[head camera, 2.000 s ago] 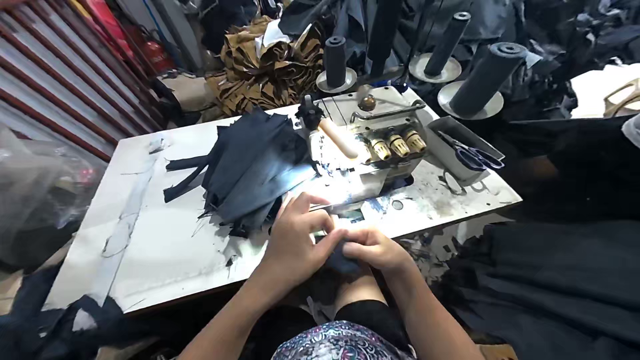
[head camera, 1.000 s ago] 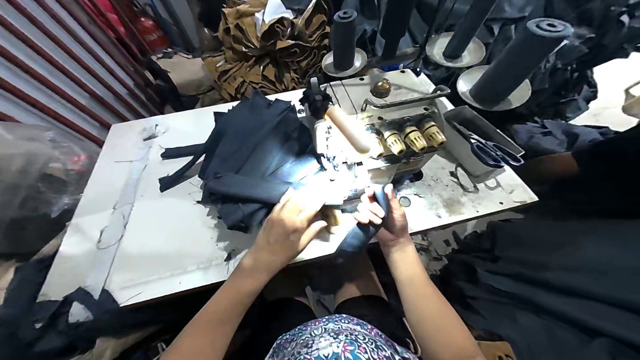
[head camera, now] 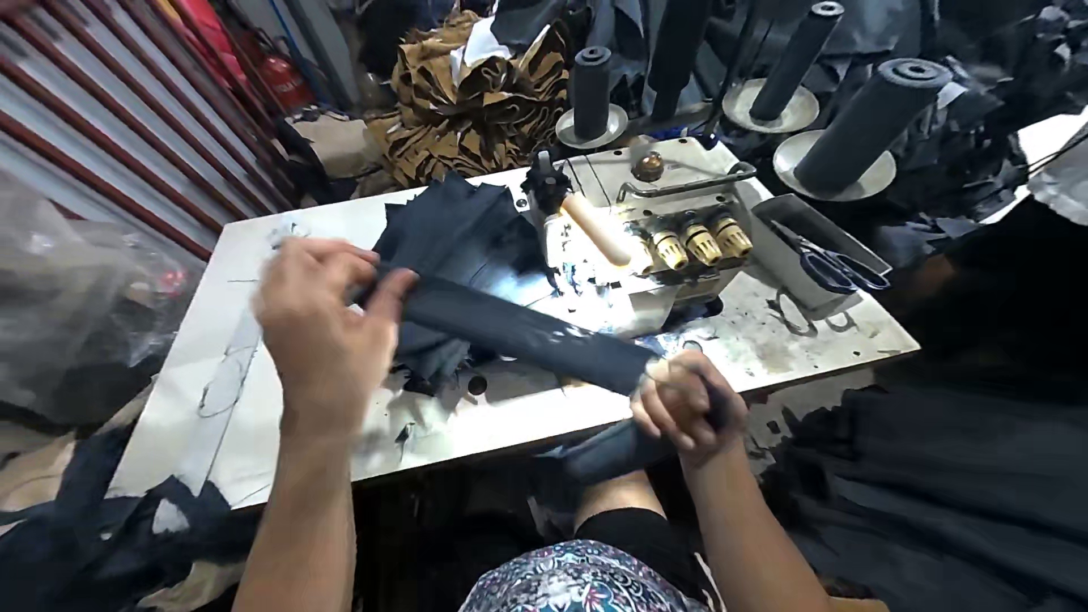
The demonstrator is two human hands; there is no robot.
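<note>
A dark fabric strip point(head camera: 527, 331) is stretched between my hands, in front of an overlock sewing machine point(head camera: 646, 221) with its lamp lit. My left hand point(head camera: 331, 297) pinches the strip's far end between thumb and fingers, over the left part of the white table point(head camera: 195, 365). Closed around the other end is my right hand point(head camera: 688, 399), at the table's front edge, with more of the dark fabric hanging below it. Behind the strip lies a pile of dark fabric pieces point(head camera: 459, 229), left of the machine.
Dark thread cones point(head camera: 867, 127) stand on round holders behind the machine. A grey tray point(head camera: 816, 255) at the right holds scissors point(head camera: 829, 259). Brown fabric pieces point(head camera: 476, 102) are heaped beyond the table. Dark cloth point(head camera: 935, 493) lies at the lower right.
My left hand has moved left and up, away from the machine's front. The fabric strip is now drawn out between both hands; one second ago the hands were closer together.
</note>
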